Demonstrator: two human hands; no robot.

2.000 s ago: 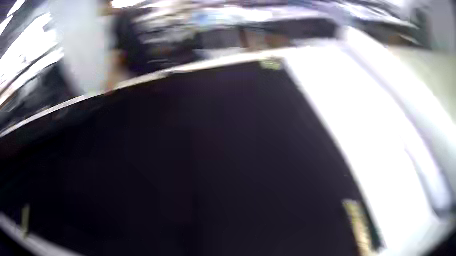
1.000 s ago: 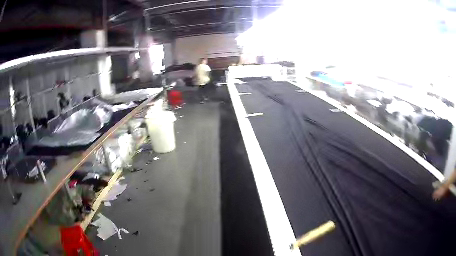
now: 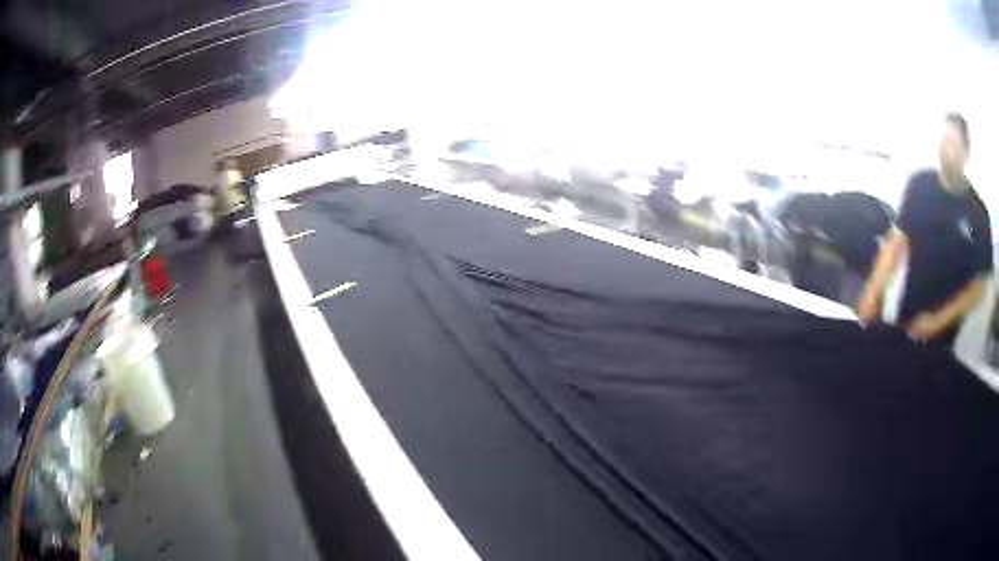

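Observation:
Black fabric (image 3: 701,405) covers the long cutting table, with long wrinkles running from the far end towards the near bottom edge. Its left side lies along the white table border (image 3: 362,422). A pale yellow bar (image 3: 335,294) lies across the fabric's left edge, and another pale bar (image 3: 542,229) lies near the far right edge. Smaller pale bars show farther off on the left edge. Neither of my hands is in view.
A person in a dark top (image 3: 948,236) stands across the table at the right, hands at the fabric's edge. A white bucket (image 3: 138,378) and a red stool (image 3: 157,276) stand on the grey floor (image 3: 214,438) at the left. Another person (image 3: 230,190) is far back.
The view has swung from the fabric's end to down the table's length, then further right. The bucket and table have shifted left in view, and the person across the table has come into view.

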